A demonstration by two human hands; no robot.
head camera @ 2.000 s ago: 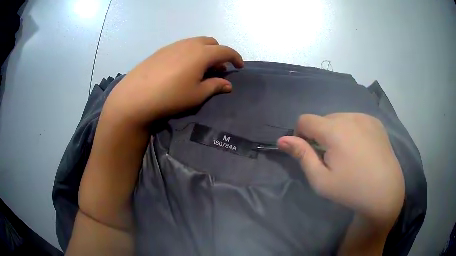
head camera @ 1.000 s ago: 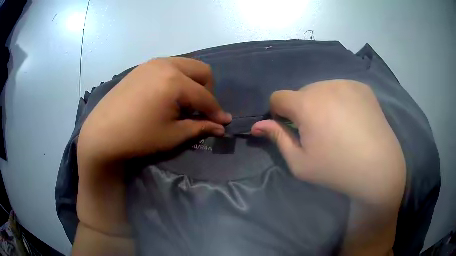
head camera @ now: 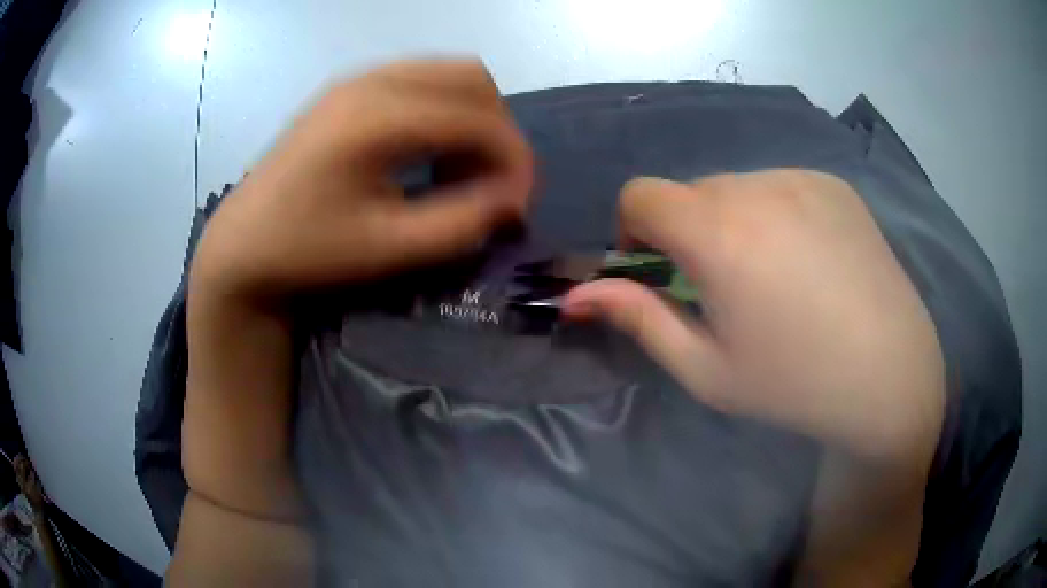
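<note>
A dark-grey garment (head camera: 712,132) lies on the white table, its shiny gathered lining (head camera: 494,471) nearest me. A black neck label (head camera: 468,308) with pale lettering sits at the inner neck. My right hand (head camera: 792,287) holds green-handled thread snips (head camera: 643,271), their short metal blades pointing left at the label's right end. My left hand (head camera: 367,190) is blurred above the label's left side, thumb and forefinger curled close together. Whether thread or cloth is between them cannot be told.
The white table (head camera: 103,230) surrounds the garment. A thin loose thread (head camera: 729,71) lies at the garment's far edge. A long thin dark line runs down the table at left. Patterned cloth (head camera: 23,534) shows at the bottom left corner.
Since one second ago, my left hand has lifted up and away from the label, uncovering its lettering. My right hand stays near the same place; more of the green snips shows.
</note>
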